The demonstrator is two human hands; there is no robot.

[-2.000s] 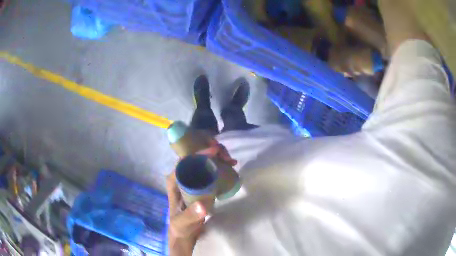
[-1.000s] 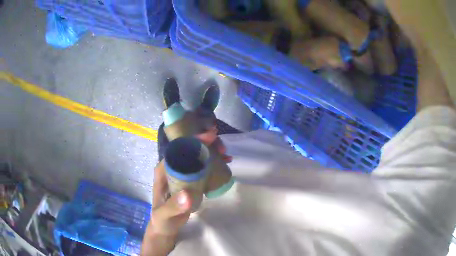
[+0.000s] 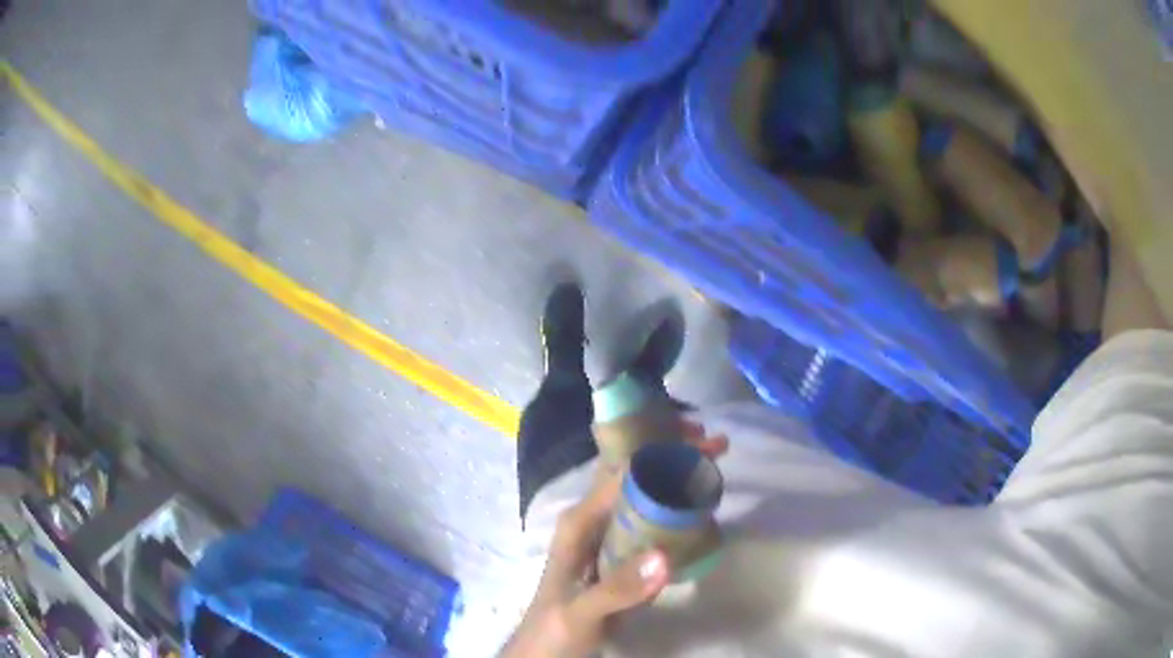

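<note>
My left hand holds a tan-khaki thread cone with a blue rim, its dark hollow end facing up at me. The thumb presses on its side. Behind it, in the same hand, is tan winding with a mint-green end at the upper left. Another mint-green end shows at the lower right. I cannot tell whether these belong to one cone or two. My right forearm shows at the right edge, above the white sleeve; my right hand is not visible.
A large blue crate at upper right holds mixed cones. Another blue crate adjoins it. A blue plastic bag and yellow line lie on the floor. A blue crate stands lower left. A yellowish blur covers the upper-right corner.
The view has shifted, so the feet, crates and held cones appear farther right and lower than one second ago. My left hand keeps its hold on the cones.
</note>
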